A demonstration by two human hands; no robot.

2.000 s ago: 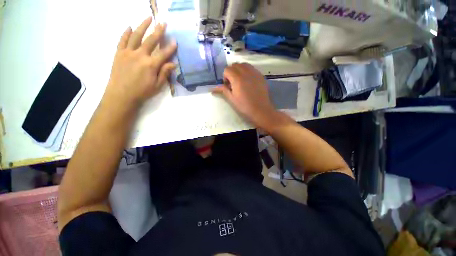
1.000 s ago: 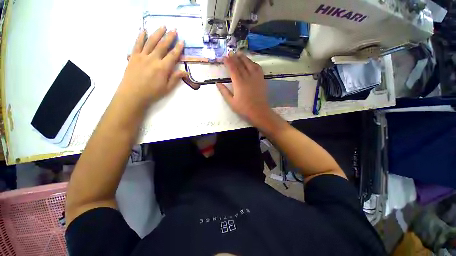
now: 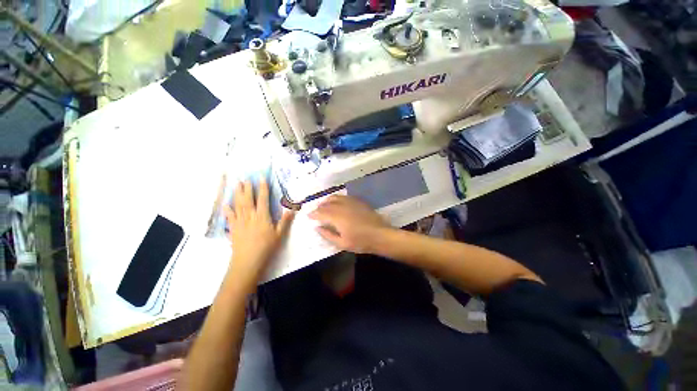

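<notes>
A clear sewing template [image 3: 260, 172] with a brown strip along its left side lies on the white table, left of the needle area. My left hand [image 3: 254, 223] lies flat on it with the fingers spread, covering part of it. My right hand [image 3: 348, 223] rests near the front edge with curled fingers; whether it holds anything is hidden. A grey fabric piece [image 3: 388, 185] lies just beyond my right hand. A small stack of black-topped pieces [image 3: 153, 262] lies at the left. The sewing machine head [image 3: 367, 84] stands beyond my hands.
A black piece [image 3: 191, 93] lies at the back left. Blue and dark cloth [image 3: 374, 131] lies under the machine arm. A grey and black stack [image 3: 498, 139] and a slim blue-green item [image 3: 458, 179] lie at the right. A pink basket [image 3: 137, 377] shows below the table.
The view has shifted, showing more of the table's back and the machine. The template has moved left, away from the needle, under my left hand. My right hand has come off the template's edge towards the table front.
</notes>
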